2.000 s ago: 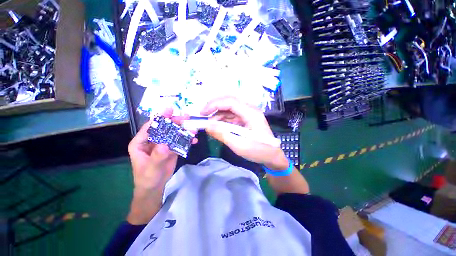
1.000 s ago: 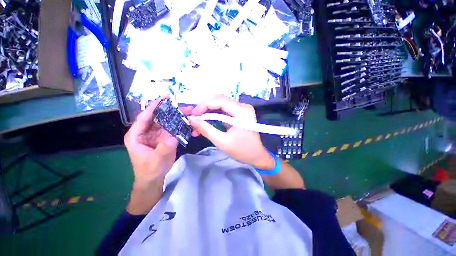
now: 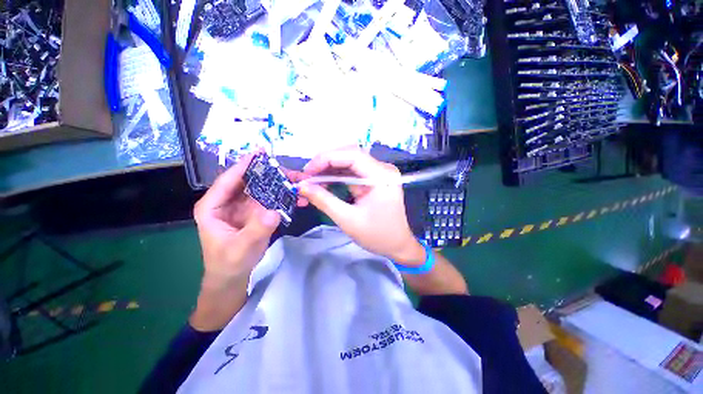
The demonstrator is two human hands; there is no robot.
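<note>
My left hand (image 3: 235, 223) holds a small dark circuit board (image 3: 269, 187) tilted between thumb and fingers, above the lap. My right hand (image 3: 362, 202) pinches a white flat ribbon cable (image 3: 420, 175) near one end, at the board's right edge. The cable runs out to the right past the hand. The fingertips hide whether its end sits in the connector. Many more white ribbon cables (image 3: 331, 92), overexposed, lie in the large black tray (image 3: 185, 146) in front.
An open cardboard box (image 3: 85, 69) and blue-handled cutters (image 3: 114, 73) on a clear bag are at left. A slotted black rack (image 3: 505, 100) of boards is at right, wired assemblies (image 3: 671, 69) beyond. A small-parts tray (image 3: 445, 217) is low beside my right hand. Floor cartons (image 3: 617, 338) are lower right.
Since two seconds ago, the cable has come to the board's right edge and now stretches rightward. The board has turned steeper. In the last second the cable's free part has shifted up slightly.
</note>
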